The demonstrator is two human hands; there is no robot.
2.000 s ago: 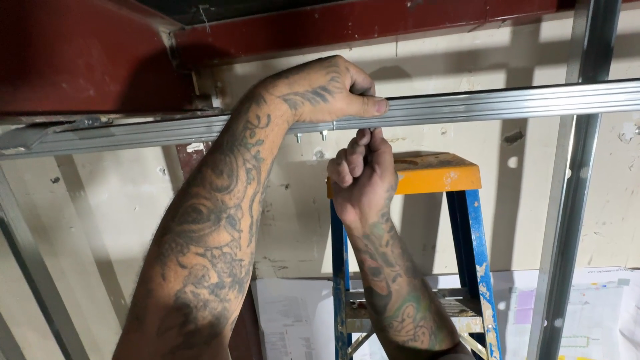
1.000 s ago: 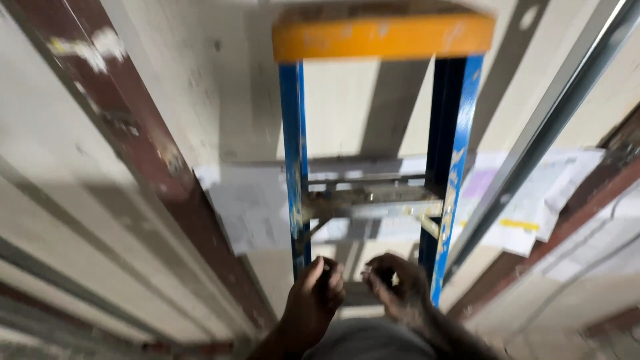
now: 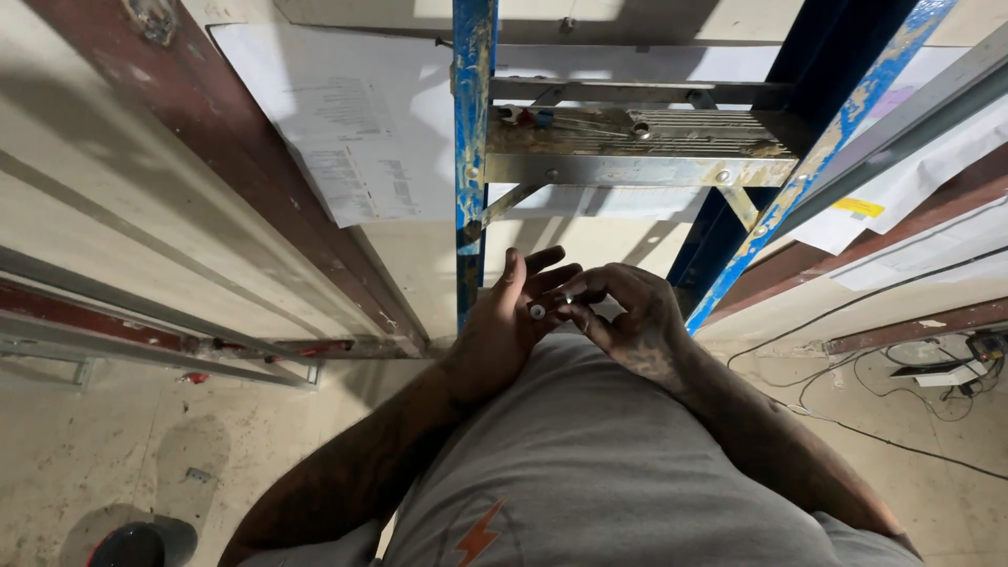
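Observation:
Below the ladder step, my two hands are close together in front of my shirt. My left hand (image 3: 504,323) is palm up with its fingers spread, and a small washer or nut (image 3: 537,312) lies on it. Between the thumb and forefinger of my right hand (image 3: 626,311) is a small shiny metal piece (image 3: 568,299), too small to name surely. On the metal step (image 3: 709,134) of the blue stepladder (image 3: 473,118) lie a ring-ended wrench (image 3: 639,131) and other small items.
Paper drawings (image 3: 370,118) hang on the wall behind the ladder. Dark red steel beams (image 3: 213,150) slant down on both sides. Metal studs (image 3: 157,291) stand at left. Cables (image 3: 858,433) and a device (image 3: 945,372) lie on the floor at right, a dark bucket (image 3: 130,545) at lower left.
Both hands have come down from the horizontal metal channel overhead to in front of my body. The left hand has opened out, palm up. The view has tilted down.

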